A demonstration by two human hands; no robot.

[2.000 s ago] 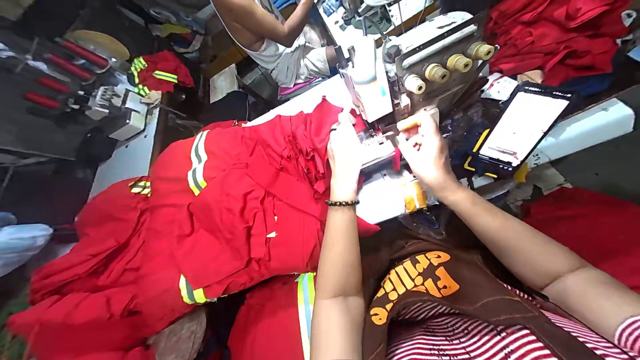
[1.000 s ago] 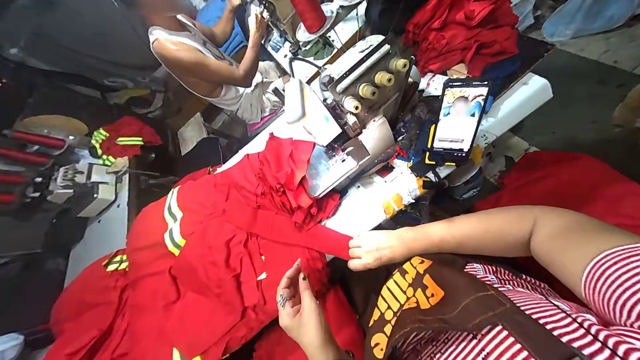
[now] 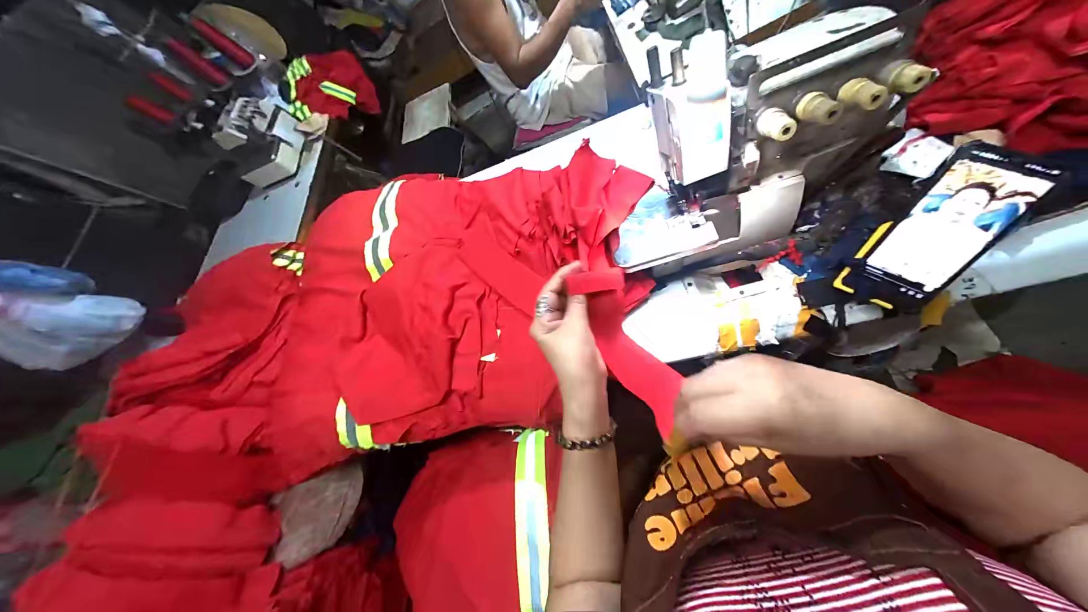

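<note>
My left hand (image 3: 568, 327), with a ring and a bead bracelet, pinches one end of a folded red fabric strip (image 3: 633, 361) in front of the sewing machine. The strip runs down to my right hand (image 3: 735, 404), slightly blurred, whose fingers close on its other end above my brown apron. Red garments (image 3: 433, 314) with yellow and silver reflective bands lie piled to the left, spreading over the table and my lap. An overlock-type sewing machine (image 3: 697, 144), its lamp lit, stands just beyond my hands; its needle area has no strip under it that I can see.
A smartphone (image 3: 956, 225) with a lit screen leans at the right. More red cloth (image 3: 1007, 72) lies at the upper right. Another machine (image 3: 263, 140) with red thread cones stands at the upper left. Across the table sits a person (image 3: 531, 51) in a white top.
My left hand has come up from below the cloth and now holds the strip. My right hand still grips red fabric. The view has shifted, and the machine appears larger only through frame size.
</note>
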